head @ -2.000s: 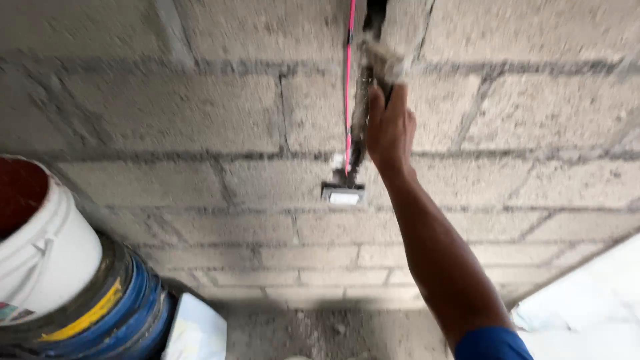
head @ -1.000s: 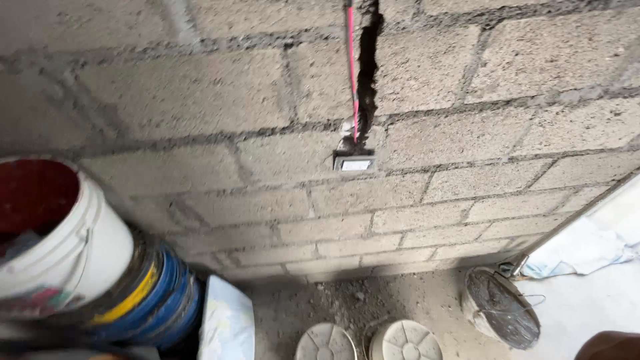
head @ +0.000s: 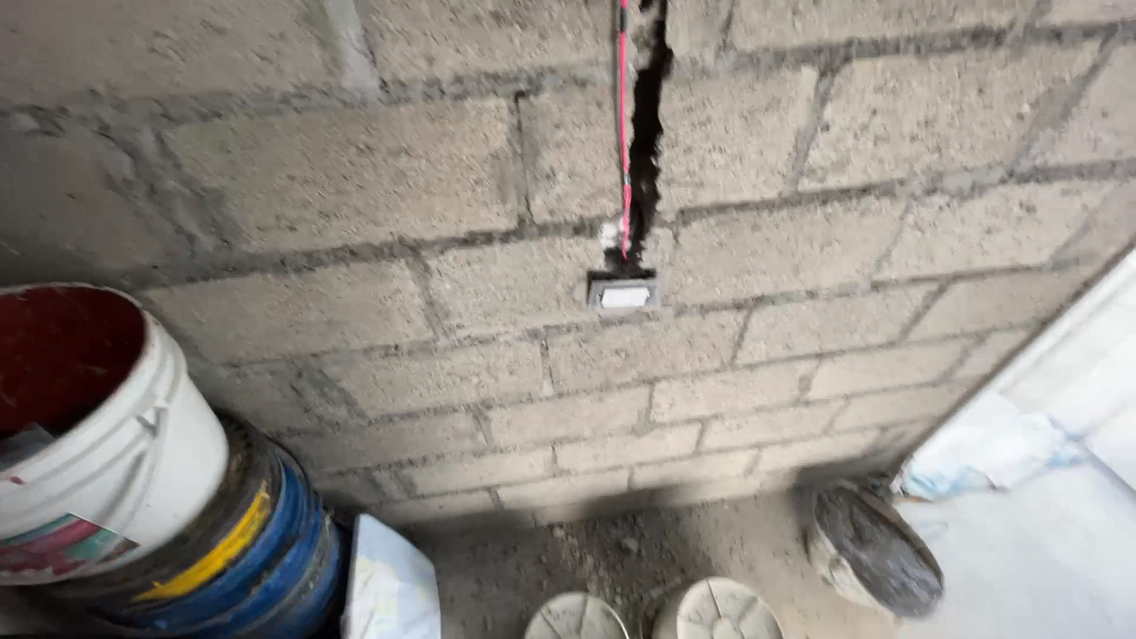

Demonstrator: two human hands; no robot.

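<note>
Neither of my hands is in the view of now. A dark, rough-edged vertical groove [head: 650, 124] is cut into the concrete block wall [head: 346, 173]. Along the groove's left side runs a pink wire [head: 624, 133], wrapped in dark bits at points. It ends just above a small grey electrical plate with a white middle [head: 624, 296], set in the wall at the groove's lower end. A little white material [head: 611, 233] sticks to the wall beside the wire's lower end.
At left a white plastic bucket [head: 191, 426] with a red inside stands on a blue drum [head: 297, 532]. A pale board [head: 390, 577] leans beside it. Below are two upturned buckets [head: 575, 617] [head: 719, 612], rubble [head: 612, 559], and a bucket of dark material [head: 879, 550] near white sheeting [head: 1021, 532].
Two seconds ago my right hand was at the groove with a tool or clump in its fingers; it has left the view. The groove now shows uncovered.
</note>
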